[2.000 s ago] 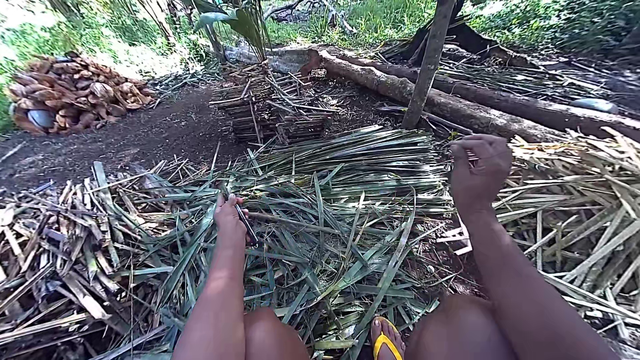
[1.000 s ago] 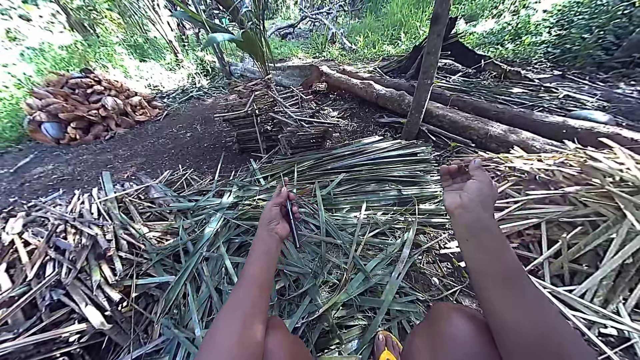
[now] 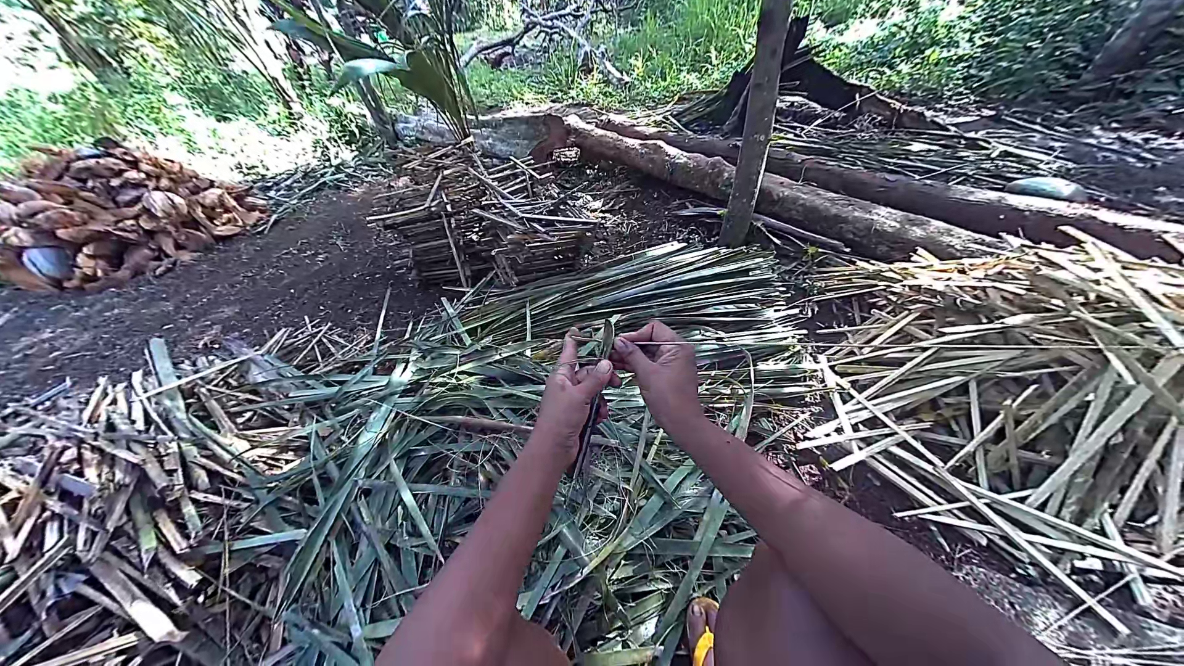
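Note:
My left hand [image 3: 575, 393] is closed around a dark-handled knife [image 3: 586, 435], whose handle slants down below the fist. At its fingertips my right hand [image 3: 659, 370] pinches a thin green leaf strip [image 3: 606, 340]; how far the strip and the blade overlap cannot be told. Both hands meet above a spread of loose green palm leaf strips [image 3: 370, 509]. Just beyond them lies a fan of long green palm leaflets [image 3: 647, 287], laid roughly side by side.
A stack of bundled sticks [image 3: 472, 222] stands beyond the leaves. Dry pale strips [image 3: 1017, 398] are heaped at right, cut dry pieces [image 3: 120, 555] at left. Coconut husks [image 3: 120, 208] are piled far left. A thin post [image 3: 757, 120] rises before fallen logs [image 3: 823, 203].
My hands were apart in both earlier frames and are now together at the centre. The left hand has moved right with the knife, and the right hand has moved left.

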